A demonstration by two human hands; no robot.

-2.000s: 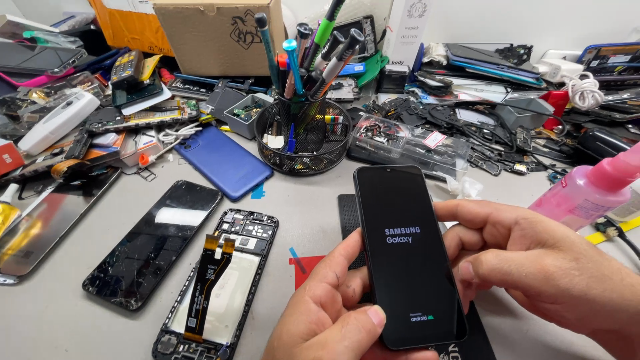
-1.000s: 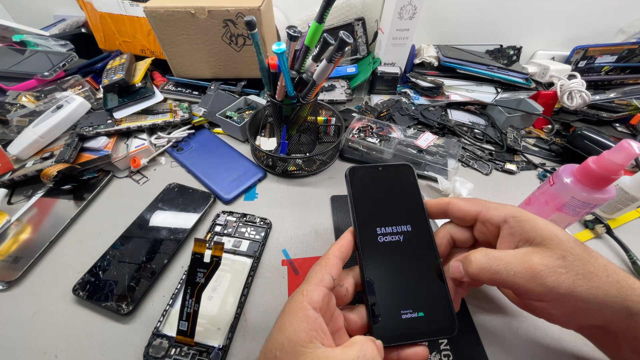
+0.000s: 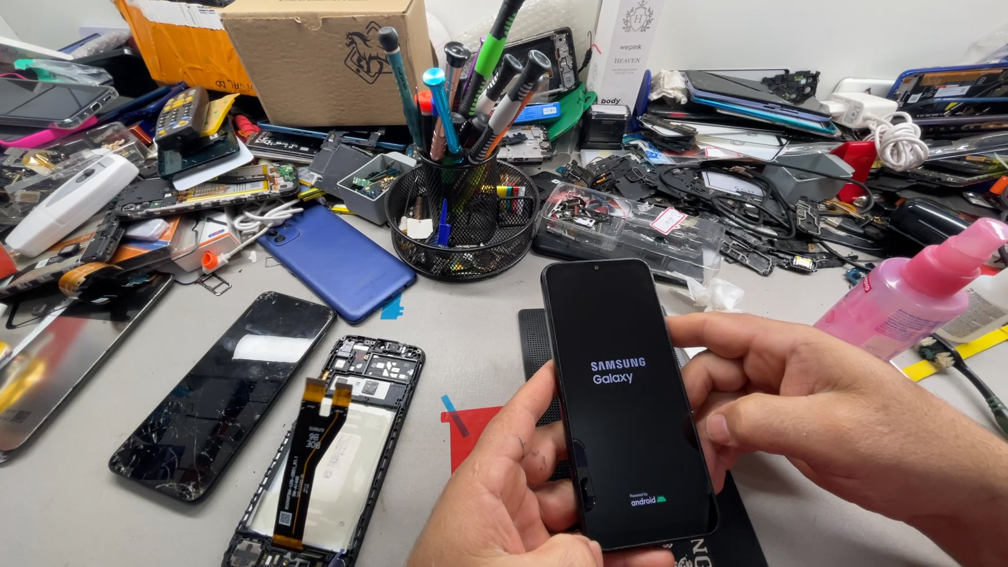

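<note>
A Samsung Galaxy smartphone [image 3: 626, 425] is held upright above the table, its screen lit with the start-up logo. My left hand [image 3: 512, 488] grips its lower left side, the thumb at the bottom edge. With its fingers at the right edge, my right hand [image 3: 787, 409] also holds the phone. To the left lies a phone screen with cracked glass [image 3: 224, 394]. Beside it is a phone mid-frame [image 3: 370, 449] with a display flex cable [image 3: 311, 465] across it. A blue phone back cover [image 3: 339, 264] rests behind them. Under the phone, a black mat [image 3: 732, 520] is partly hidden.
A black mesh organizer [image 3: 465, 252] holds screwdrivers and pens. Behind it stands a cardboard box [image 3: 323, 63]. Phone parts and cables [image 3: 756, 189] are heaped along the back. At right is a pink spray bottle [image 3: 906, 299]; a red sheet [image 3: 468, 429] lies near my left hand.
Both hands keep hold of the phone, and its screen shows the same logo throughout. Only a slight shift of the view shows.
</note>
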